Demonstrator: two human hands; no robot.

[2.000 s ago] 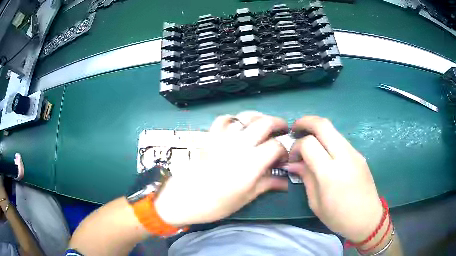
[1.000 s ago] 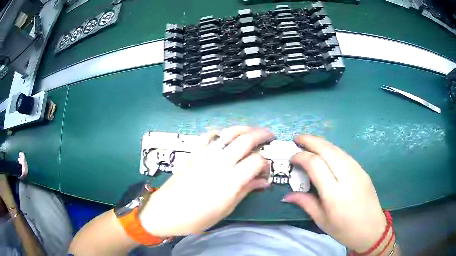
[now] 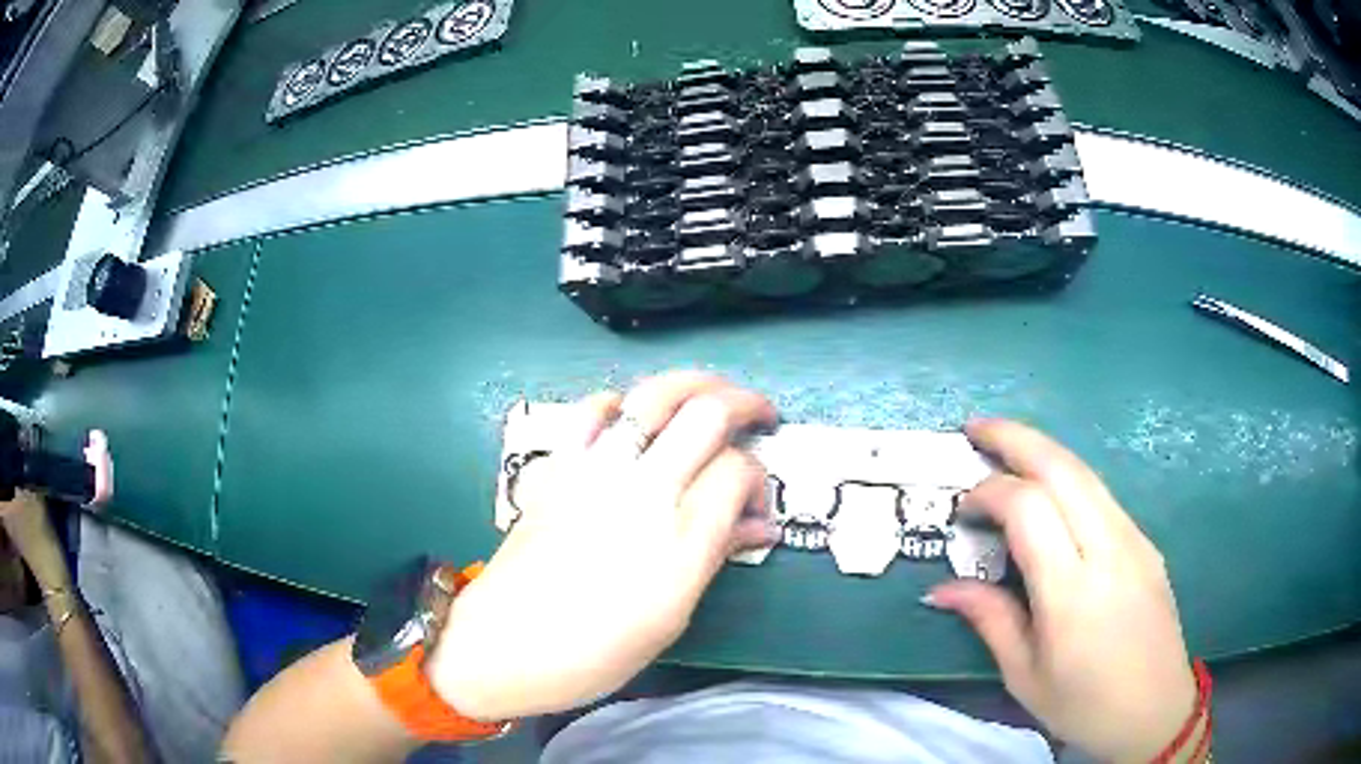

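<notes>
A silver carrier plate (image 3: 866, 552) with a scalloped front edge lies flat on the green surface before me. Two nests with small ribbed clips show between my hands. My left hand (image 3: 620, 523) lies over the plate's left part, its fingertips on the plate beside a nest, and hides the parts under it. My right hand (image 3: 1060, 582) holds the plate's right end, with fingers at the back corner and right nest and the thumb apart near the front edge.
A dark block of stacked carriers (image 3: 828, 194) stands behind my hands. Tweezers (image 3: 1269, 336) lie at right. Ring-faced carriers (image 3: 391, 57) lie at the back. A black knob (image 3: 115, 284) sits on a white plate at left. Another person's hand (image 3: 100, 466) shows at the left edge.
The view has shifted, so things appear further right. My hands have moved apart along the plate, uncovering two nests between them. More of the ring-faced carriers shows at the back.
</notes>
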